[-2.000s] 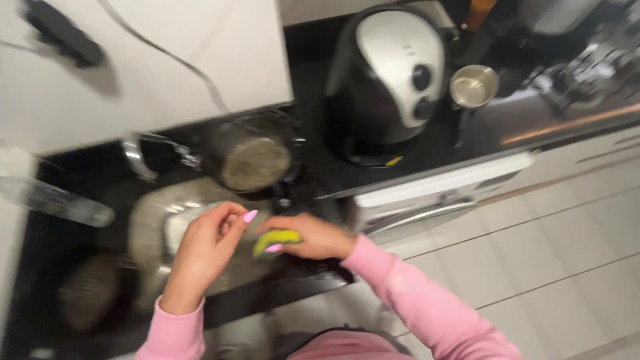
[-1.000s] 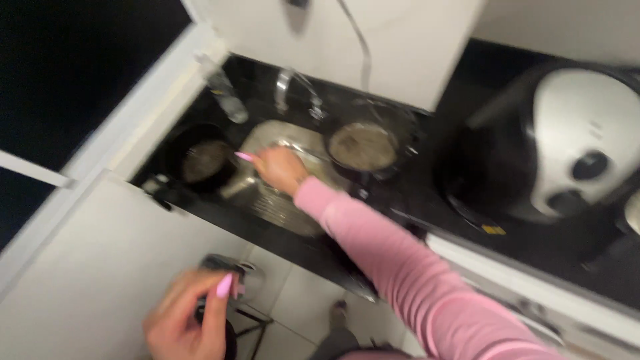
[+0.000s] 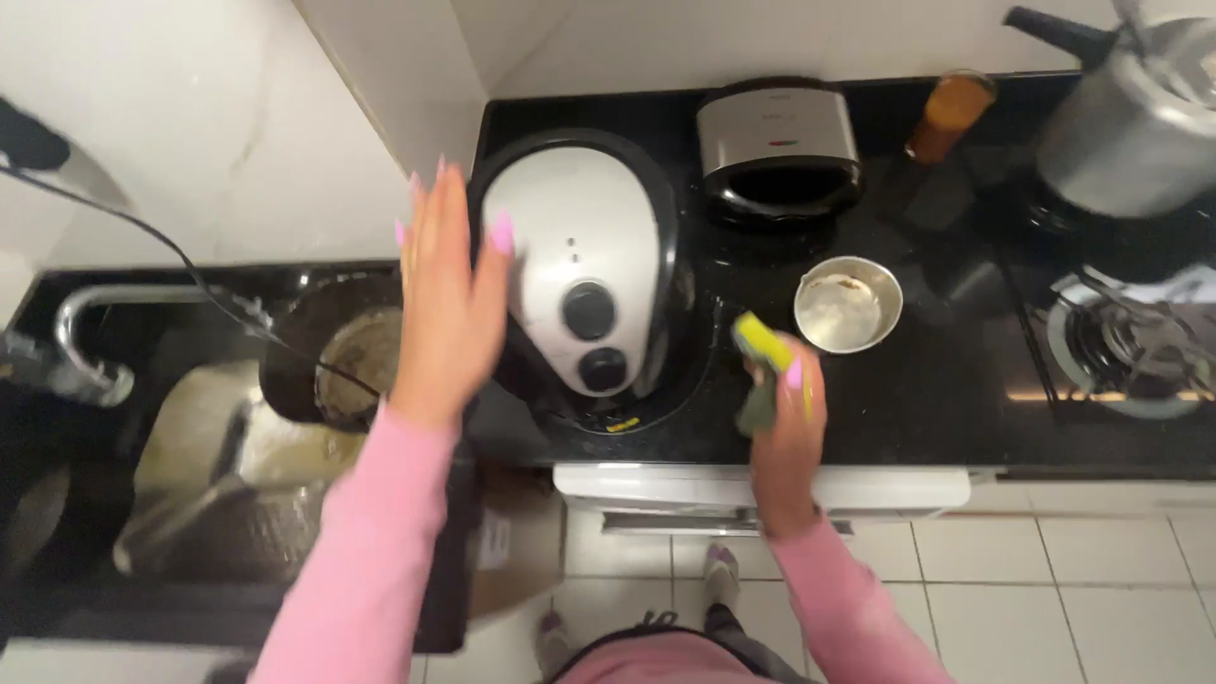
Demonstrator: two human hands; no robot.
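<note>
My left hand (image 3: 446, 294) is raised with its fingers extended, over the left edge of a black and silver air fryer (image 3: 570, 266); nothing shows in it. In my right hand (image 3: 788, 427) is a yellow and green sponge (image 3: 765, 344), held above the black countertop between the air fryer and a small metal pot (image 3: 847, 304). The pot's inside shows brown marks, and its handle seems hidden behind my right hand. A small yellow piece (image 3: 622, 425) lies at the air fryer's front.
At left are a steel sink (image 3: 190, 446), a faucet (image 3: 85, 332) and a pan (image 3: 361, 366). A sandwich maker (image 3: 779, 142), an orange-brown jar (image 3: 950, 114), a pressure cooker (image 3: 1121, 133) and a gas burner (image 3: 1111, 332) stand toward the back and right. A cable hangs above the sink.
My right hand has moved from over the sink to the counter beside the small pot. My left hand has come up beside the air fryer. The view has swung right.
</note>
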